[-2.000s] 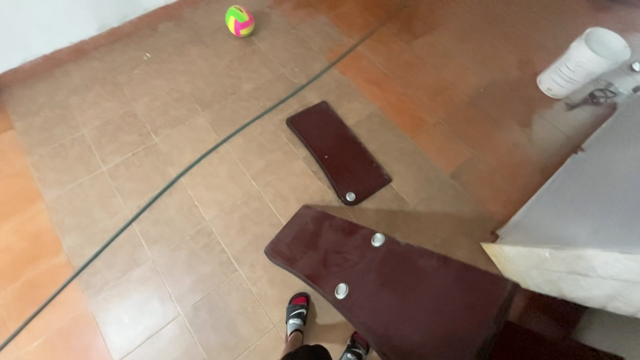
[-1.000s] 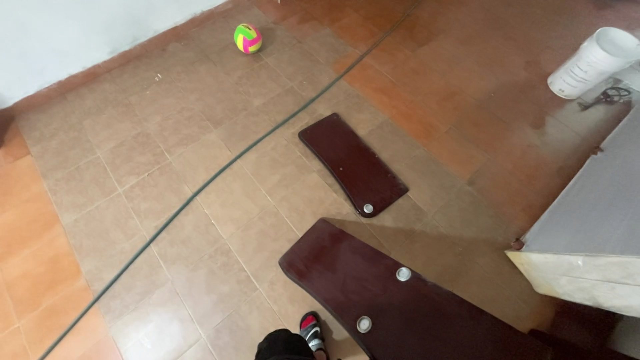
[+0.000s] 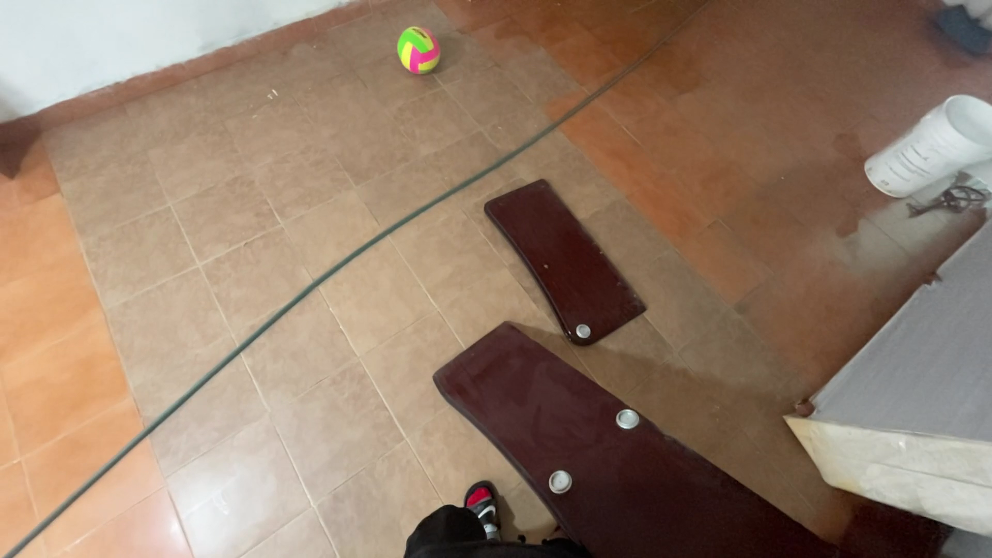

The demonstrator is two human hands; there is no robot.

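Observation:
Neither my left hand nor my right hand shows in the head view. A large dark-red glossy board [image 3: 612, 457] extends from the lower middle toward the bottom right, with two round metal fittings [image 3: 627, 419] on its face. Beyond it, a smaller dark-red board [image 3: 564, 260] lies on the tiled floor, with one round metal fitting [image 3: 583, 331] near its closer end. At the bottom, my foot in a sandal [image 3: 482, 508] and some dark clothing [image 3: 449, 533] are beside the large board.
A dark green hose or cable [image 3: 314, 285] crosses the floor diagonally. A colourful ball [image 3: 418, 51] rests near the white wall [image 3: 170, 39]. At the right are a white plastic bucket [image 3: 926, 147], a dark metal object [image 3: 955, 198] and a grey-covered piece with a pale edge [image 3: 907, 349].
The view has shifted. The large board sits lower in view than two seconds ago, and only one of my feet is plainly visible now, where two showed before.

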